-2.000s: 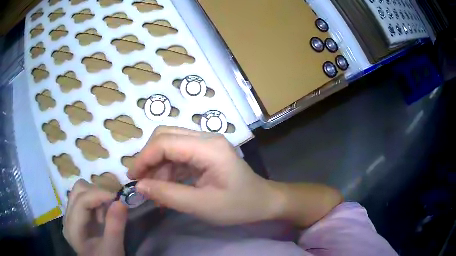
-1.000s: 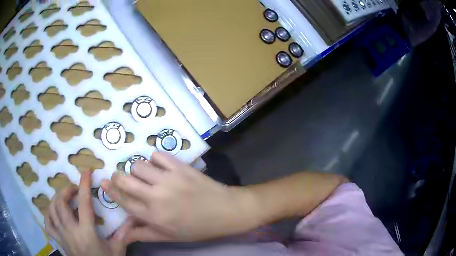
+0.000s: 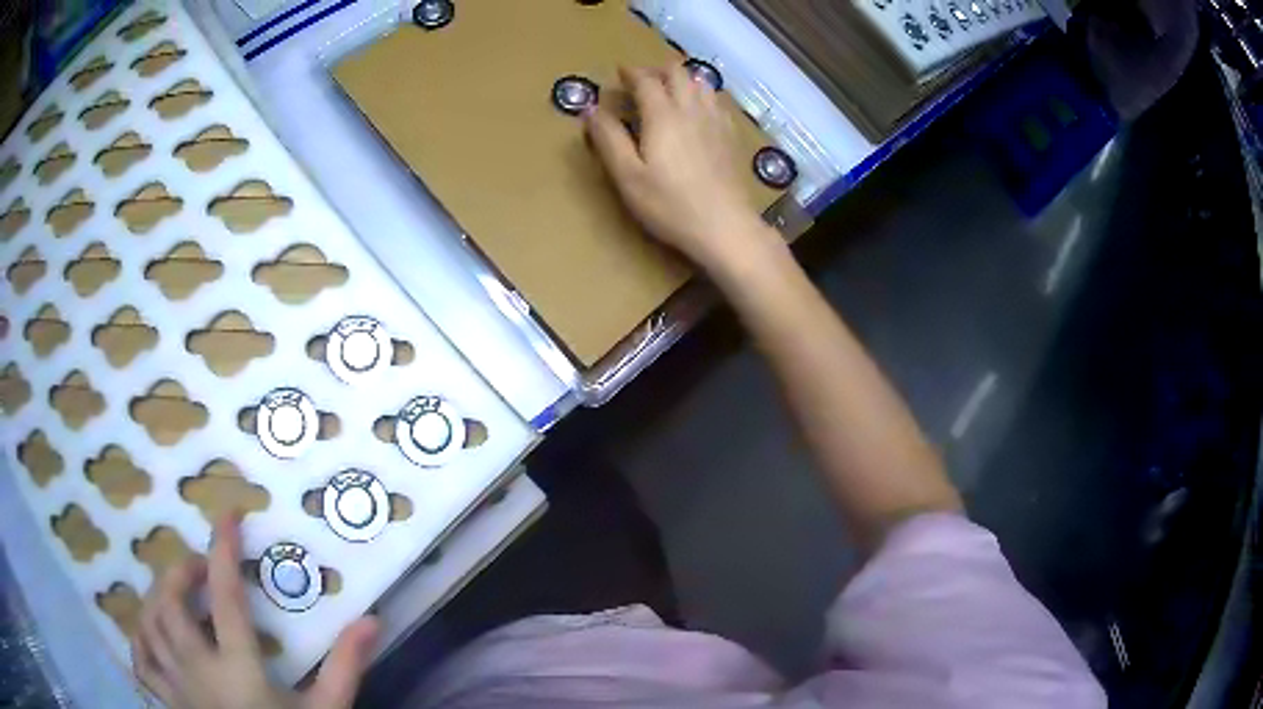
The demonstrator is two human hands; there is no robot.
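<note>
The white foam tray (image 3: 388,388) lies at the left, with several round parts (image 3: 357,351) seated in its lower right cut-outs, pale ring faces up. The other cut-outs show brown. My left hand (image 3: 236,637) rests on the tray's lower edge, fingers spread, holding nothing. My right hand (image 3: 672,159) is over the tan cardboard divider (image 3: 485,180), its fingertips at a dark round part (image 3: 575,94). Whether the fingers grip it cannot be told. Another dark part (image 3: 776,168) lies near the divider's right edge.
A clear plastic tray (image 3: 616,381) surrounds the divider. A stack of filled foam trays (image 3: 942,28) stands at the upper right. A blue bin-like item (image 3: 1039,132) is beyond the bench edge. The dark grey floor (image 3: 887,360) shows at the right.
My right hand has moved from the foam tray up to the divider. The left hand stays at the tray's lower edge. Five parts now show uncovered in the foam. Dark parts lie differently on the divider.
</note>
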